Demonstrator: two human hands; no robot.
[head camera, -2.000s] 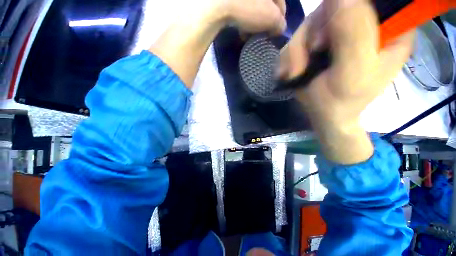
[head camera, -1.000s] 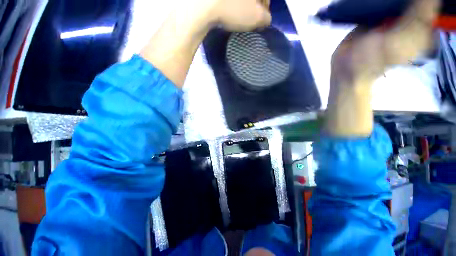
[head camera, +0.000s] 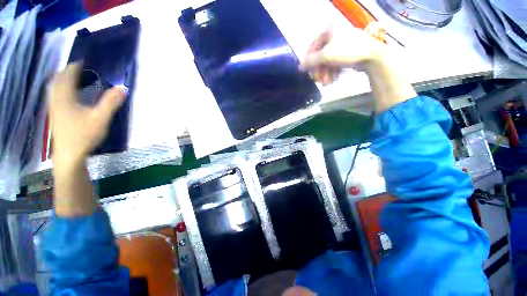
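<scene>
A glossy black panel (head camera: 248, 63) lies tilted on the white bench, centre, with two small tabs at its far end. A second black panel (head camera: 118, 52) lies at the left. My left hand (head camera: 84, 110) is over it, thumb and fingers spread around the partly hidden round dotted dish (head camera: 92, 84); whether it grips the dish is unclear. My right hand (head camera: 341, 55) is at the centre panel's right edge, fingers curled; anything pinched in them is too small to tell. A slim orange tool (head camera: 353, 13) lies just beyond my right hand, its thin tip pointing right.
A round metal-rimmed tin (head camera: 425, 10) is at the top right. Grey sleeves (head camera: 23, 87) stand at the left, others at the right. Below the bench edge, black panels (head camera: 222, 219) lie in bubble wrap (head camera: 263, 214), between pale boxes with red buttons and orange boards.
The dish has left the centre panel and is on the left panel under my left hand, which moved left. The orange-and-black screwdriver has left my right hand, which came down beside the centre panel. The view has shifted.
</scene>
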